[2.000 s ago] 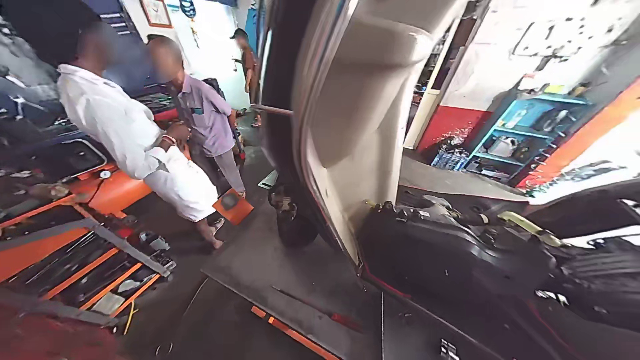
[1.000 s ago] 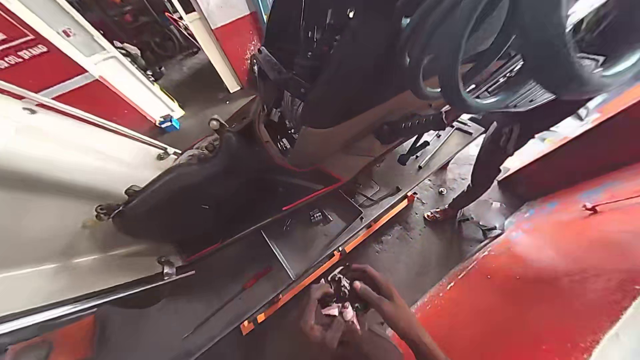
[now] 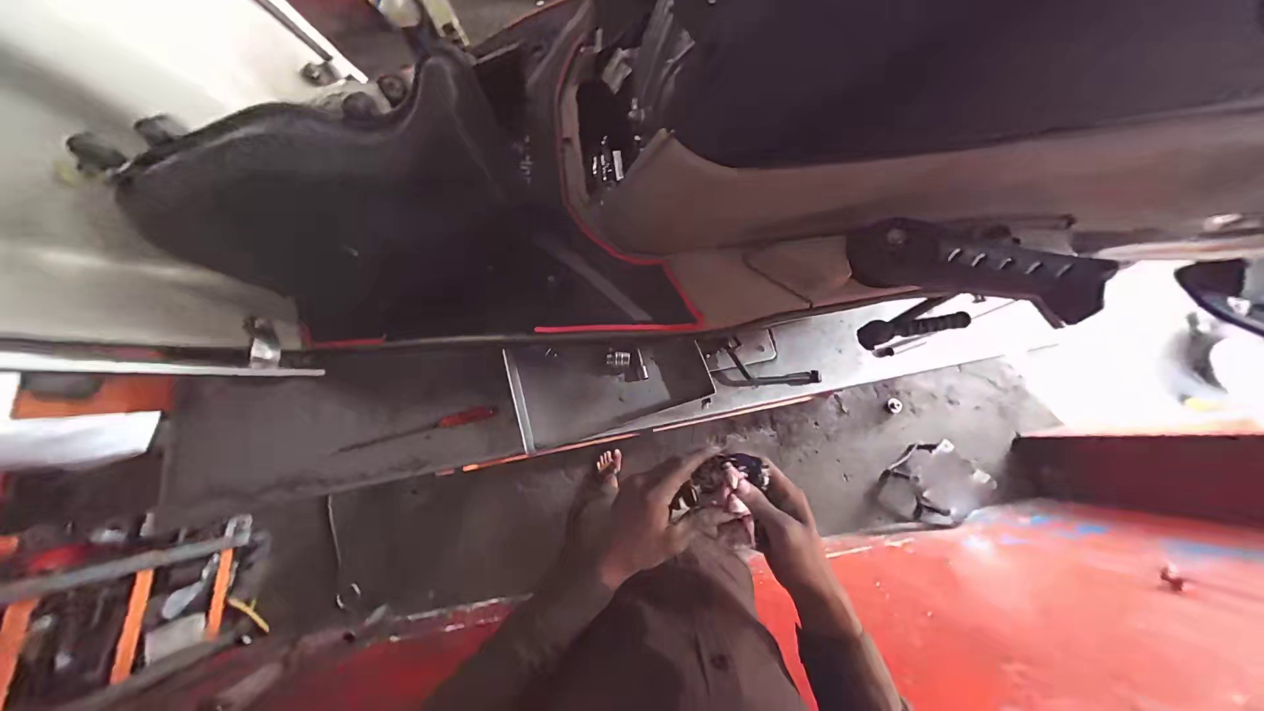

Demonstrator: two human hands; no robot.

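Both my hands are together at the lower middle, in front of my body. A small dark metal part (image 3: 743,472) is between them, with a pinkish cloth (image 3: 737,513) pressed against it. My left hand (image 3: 647,518) grips the part from the left, its fingers curled round the near side. From the right, my right hand (image 3: 787,513) holds the part and the cloth with thumb and fingers. What kind of part it is cannot be told. Beyond the hands stands a scooter with a black footboard (image 3: 425,247) edged in red and a beige side panel (image 3: 731,281).
The scooter rests on a metal lift platform (image 3: 415,395) with an orange edge. On it lie a red-handled screwdriver (image 3: 464,417) and small sockets (image 3: 619,360). A tool rack (image 3: 128,592) stands at lower left, a red surface (image 3: 1047,602) at lower right. A metal piece (image 3: 933,484) lies on the floor.
The view has swung far round and down from the people and the raised body panel to the scooter's side. My hands, unseen two seconds ago, came into view one second ago with the part between them.
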